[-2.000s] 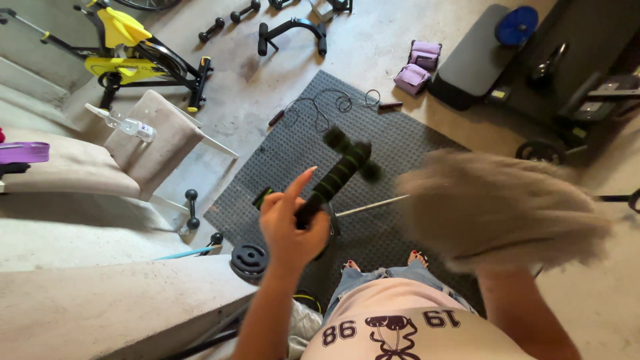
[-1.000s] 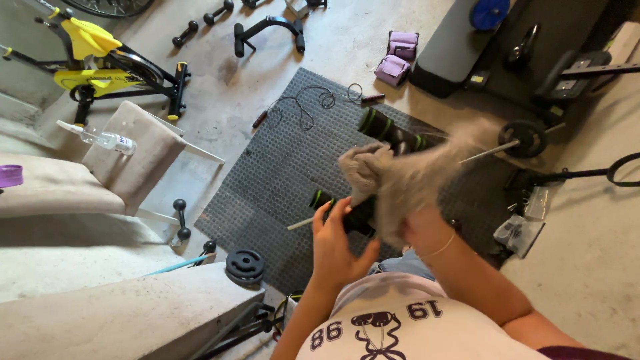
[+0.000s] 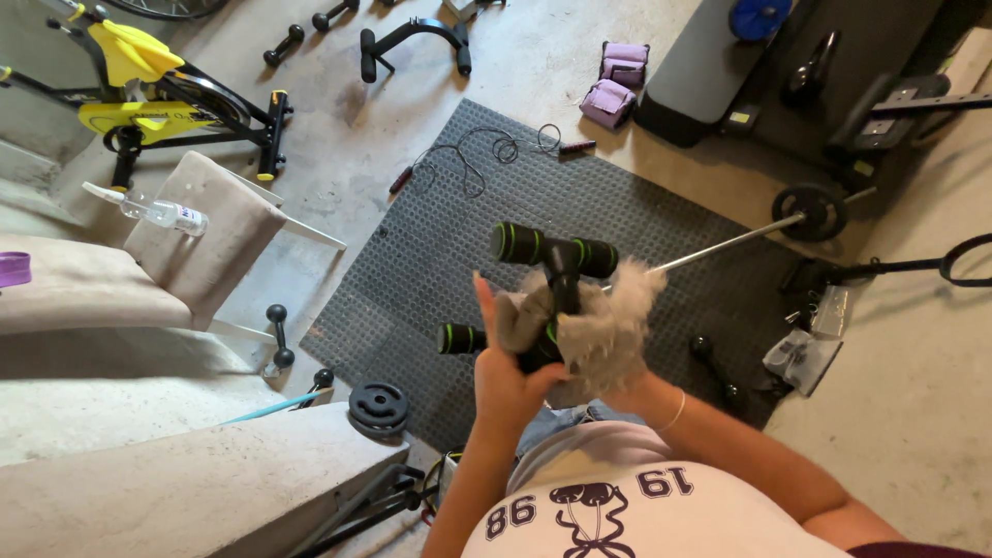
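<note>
My left hand (image 3: 508, 380) grips a black push-up bar with green rings (image 3: 564, 275) from the left, with one finger pointing up. A fluffy beige-grey cloth (image 3: 612, 325) is wrapped around the bar's middle part. My right hand (image 3: 624, 384) is at the cloth's lower right, its fingers mostly hidden by the cloth. The bar is held above a dark textured rubber mat (image 3: 434, 271). Beyond it on the mat lies a jump rope (image 3: 465, 159).
A barbell (image 3: 728, 244) crosses the mat's right side, near a dumbbell (image 3: 714, 370). To the left are an upholstered chair (image 3: 217, 225) with a spray bottle (image 3: 167, 215) and stacked weight plates (image 3: 378, 409). An exercise bike (image 3: 147, 116) stands farther back.
My right hand has brought the cloth from the right onto the black bar. The cloth now wraps its middle part, and both hands are close together.
</note>
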